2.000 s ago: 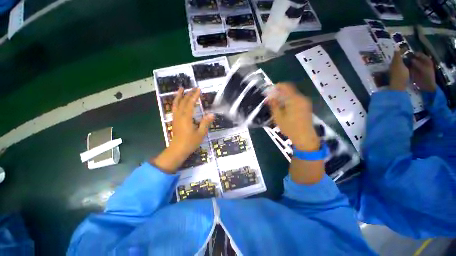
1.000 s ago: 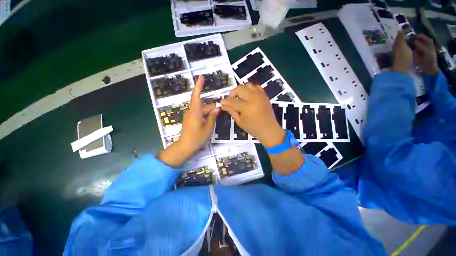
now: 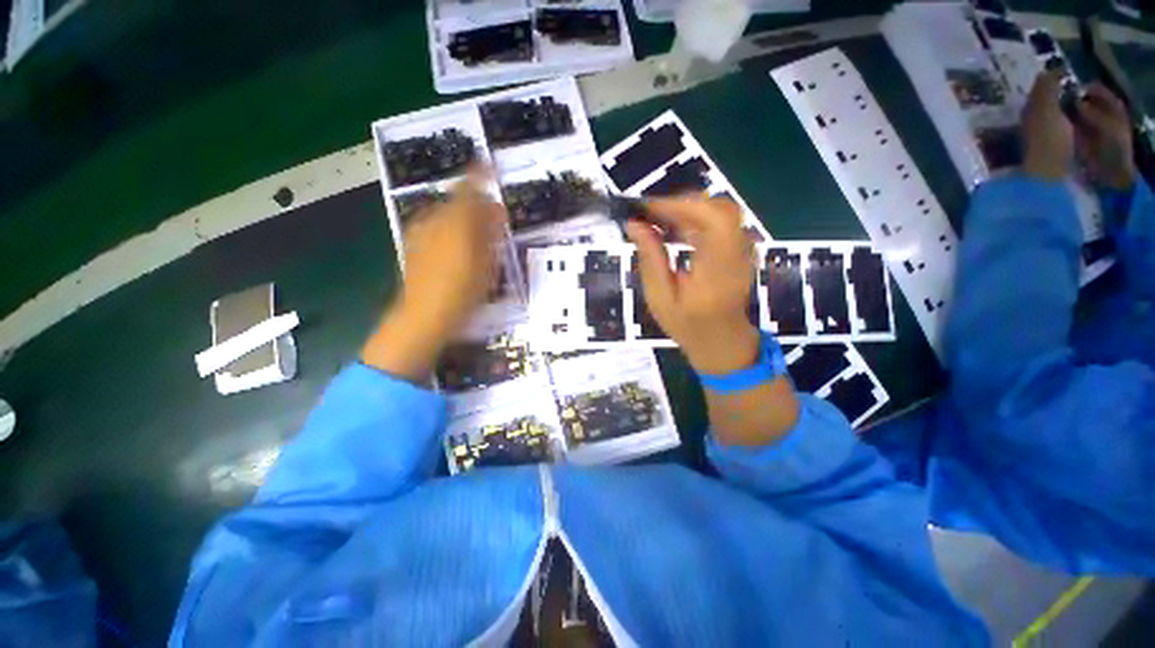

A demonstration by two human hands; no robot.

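A white blister tray [image 3: 618,365] with two columns of pockets holds dark circuit boards [image 3: 608,408], some with gold patches. A white liner sheet [image 3: 549,299] with black die-cut stickers [image 3: 784,290] lies across the tray's right side, its left end bare with small holes. My right hand [image 3: 694,260], with a blue wristband [image 3: 745,367], is above this sheet and pinches a small black piece [image 3: 622,208], likely a sticker. My left hand [image 3: 450,260] is motion-blurred over the tray's left column; its fingers and anything in them cannot be made out.
Another sticker sheet [image 3: 745,209] lies beneath at the right, beside a used liner [image 3: 865,177]. Grey-brown pieces [image 3: 248,311] with a white strip lie left. A second tray [image 3: 532,66] stands beyond the pale rail [image 3: 310,196]. Another person's hands [image 3: 1049,127] work at the right.
The sticker sheet has come down onto the tray, and its left end now shows bare liner. My hands have moved apart; my right hand now has a black piece at its fingertips.
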